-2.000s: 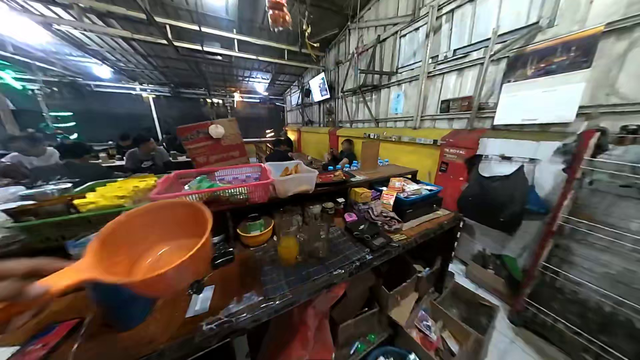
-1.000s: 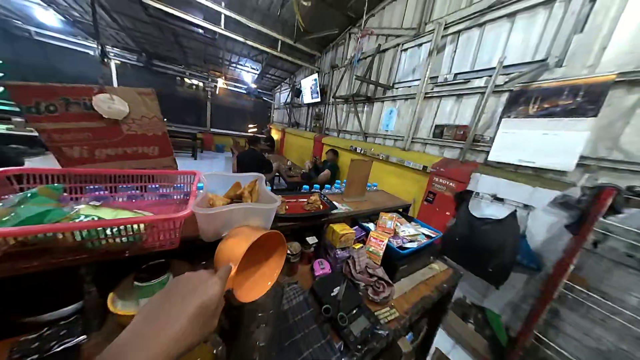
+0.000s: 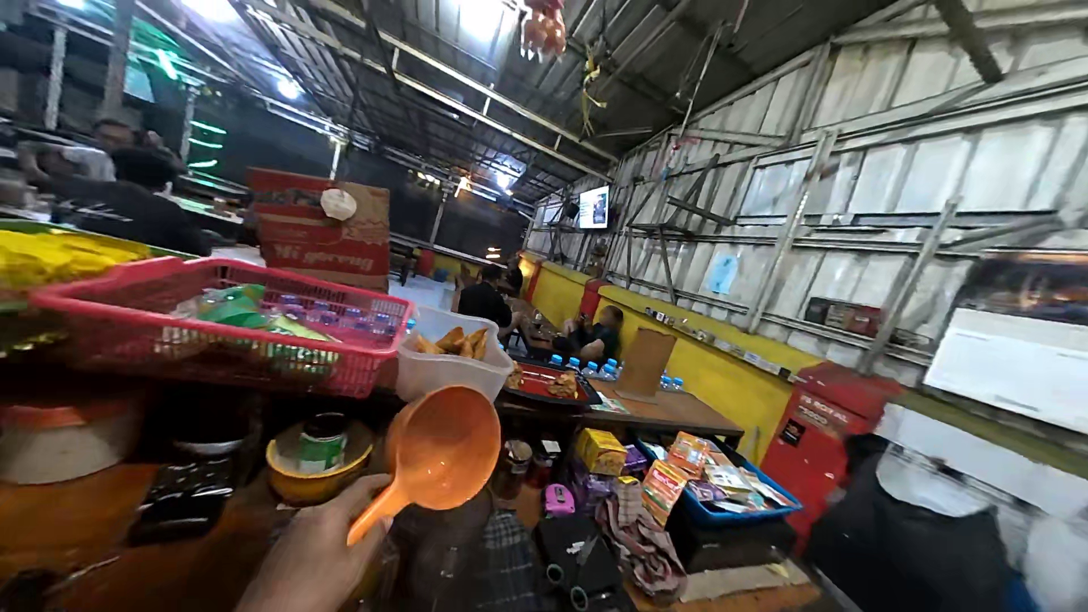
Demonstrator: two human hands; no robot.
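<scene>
An orange plastic dipper (image 3: 450,442) is held by its handle in a hand (image 3: 319,544) that enters at the bottom, left of centre; I take it for my left hand, though the arm is cut off by the frame. The dipper's cup is tilted so that its inside faces me. Behind the cup stands a translucent plastic tub (image 3: 455,374) with fried triangular snacks. Left of the dipper is a yellow bowl (image 3: 319,484) with a green-labelled can (image 3: 323,442) in it. My other hand is out of view.
A pink plastic basket (image 3: 212,365) of packets stands on the raised shelf at left. Right of the dipper lie a crumpled cloth (image 3: 642,548), scissors (image 3: 586,552) and a blue tray (image 3: 739,510) of sachets. A dark tray (image 3: 544,382) holds fried food. Seated people are beyond the counter.
The dipper was at the far left two seconds ago and is near the middle now. Since one second ago its cup has turned to face me more. The view has swung about.
</scene>
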